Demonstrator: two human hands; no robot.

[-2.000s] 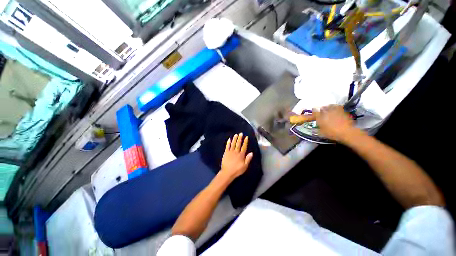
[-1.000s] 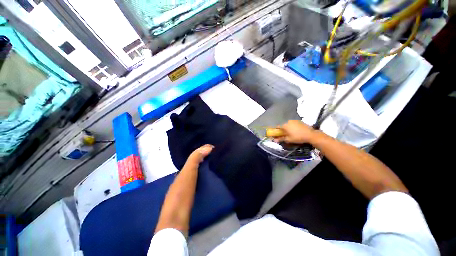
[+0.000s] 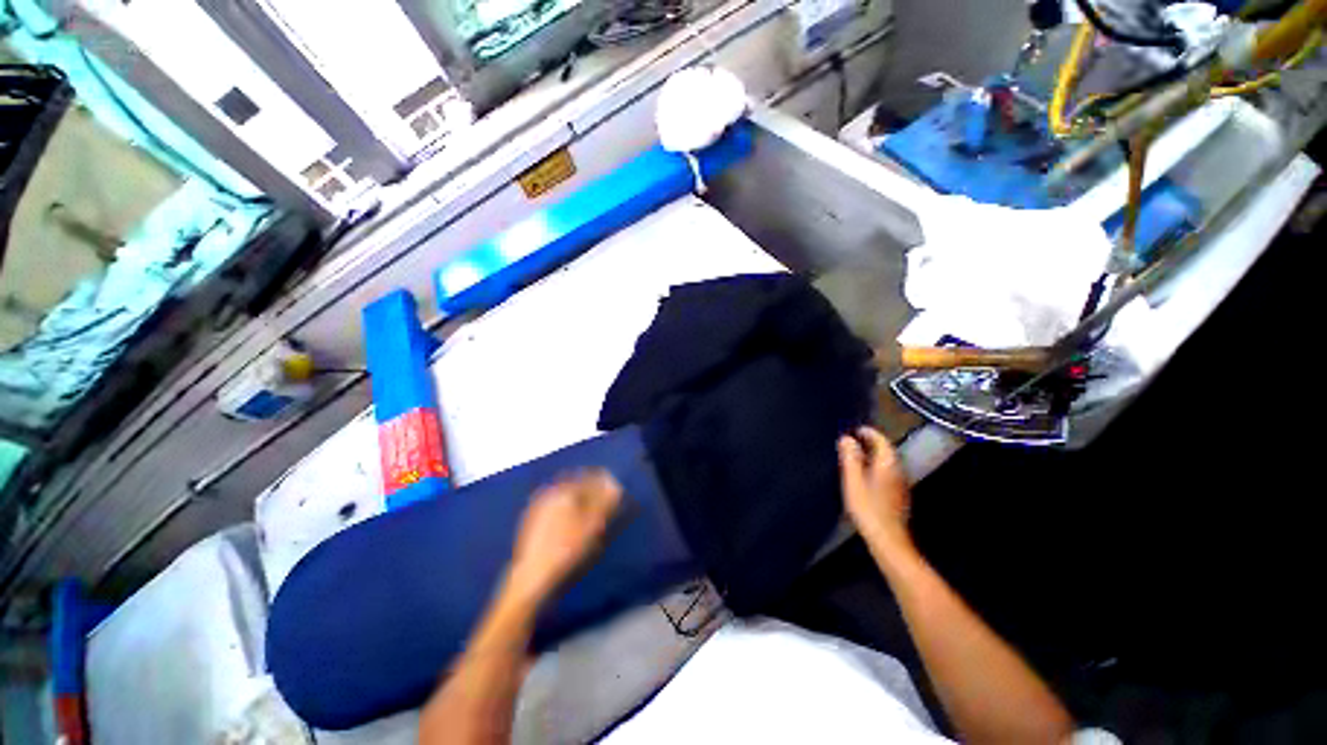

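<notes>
The black garment (image 3: 757,422) lies around and over the right end of the padded navy sleeve board (image 3: 422,597). My left hand (image 3: 571,527) is blurred above the board, left of the garment, its fingers curled; whether it holds anything cannot be told. My right hand (image 3: 873,473) is at the garment's right edge, thumb and fingers close to the cloth; its grip is unclear. The steam iron (image 3: 990,400), with a tan wooden handle, stands at the right end of the table, untouched by either hand.
Two blue beams (image 3: 582,226) lie along the back and left of the white table (image 3: 517,379). A white wrapped pad (image 3: 700,108) sits at the rear beam's end. A white cloth (image 3: 1004,269) is behind the iron. Hoses rise at right, near a blue tray (image 3: 975,146).
My right hand has let go of the iron, now farther right, and moved to the garment. The garment has shifted right and bunched up. My left hand has moved off it over the board.
</notes>
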